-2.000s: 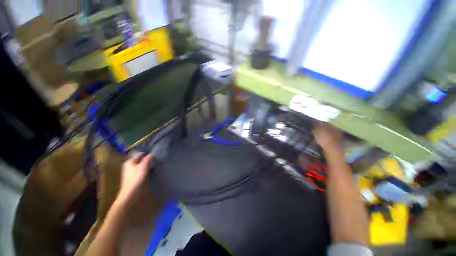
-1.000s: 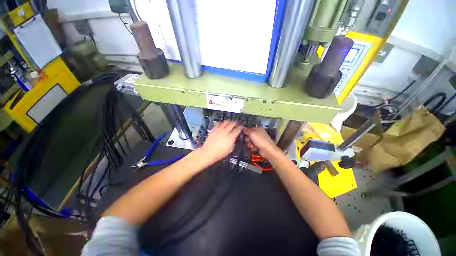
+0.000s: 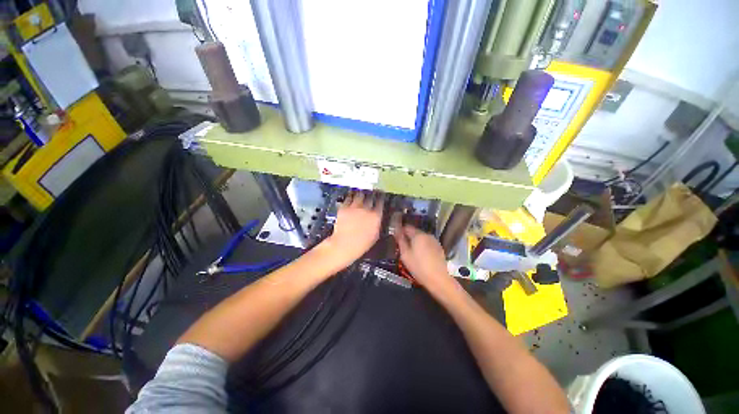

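My left hand (image 3: 356,226) reaches into the mould area (image 3: 312,212) under the press platen, fingers spread over the mould; its fingertips are partly hidden below the platen. My right hand (image 3: 417,249) is beside it to the right, fingers bent at the mould's front; what it holds, if anything, is too small to tell. Black cables (image 3: 312,327) run from near the hands down over the black table (image 3: 389,348). A silver loading bar (image 3: 386,276) lies on the table in front of the mould. Orange-red scissor handles (image 3: 403,271) show partly behind my right hand.
The pale green platen (image 3: 454,183) is just above my hands, with steel tie bars. Blue-handled nippers (image 3: 239,249) lie left of the mould. More cables (image 3: 168,206) drape over the dark green side table (image 3: 81,242). A white scrap bucket (image 3: 595,396) stands lower right.
From a blurred view turned left, the view has come to face the press. My left hand has moved from the cables at the left to the mould, beside my right hand.
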